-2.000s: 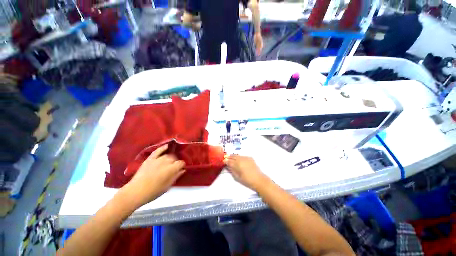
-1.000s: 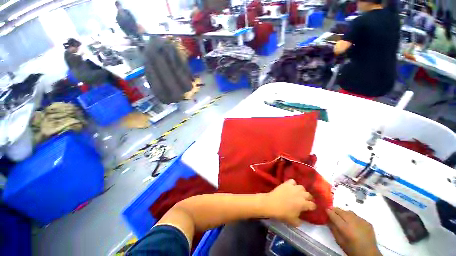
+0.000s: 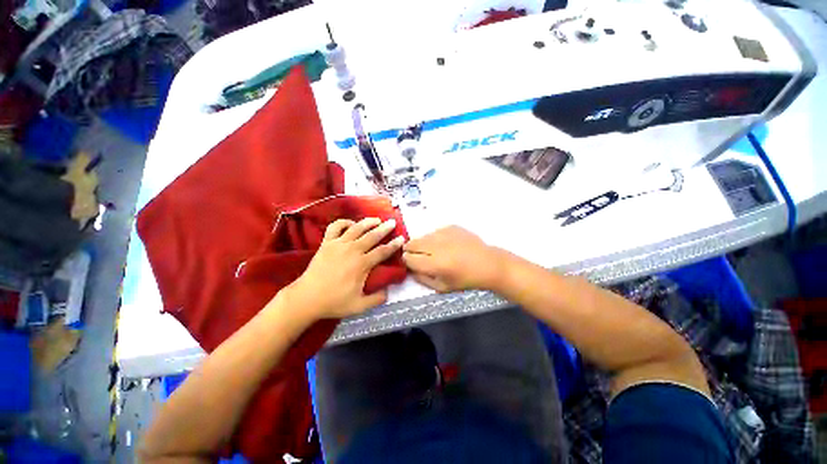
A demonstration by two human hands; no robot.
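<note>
A dark red garment piece (image 3: 245,199) lies bunched on the table left of the needle, and part of it hangs over the front edge. A thin pale line runs along its fold. My left hand (image 3: 349,267) lies flat on the cloth with fingers spread, pressing it. My right hand (image 3: 444,258) pinches the cloth's right edge, just in front of the presser foot (image 3: 405,188). The fingertips of both hands nearly meet. The white sewing machine (image 3: 490,86) stands behind them. Whether the needle is in the cloth cannot be told.
Thread snips (image 3: 587,207) and a dark phone-like object (image 3: 533,165) lie right of the needle. A green packet (image 3: 272,80) lies at the back left. The scale (image 3: 544,281) runs along the front edge. Plaid garments (image 3: 775,372) are below at right.
The view has swung back from the left and now looks down more closely. More red cloth hangs over the front edge. My left hand has flattened on the cloth; my right stays at its edge.
</note>
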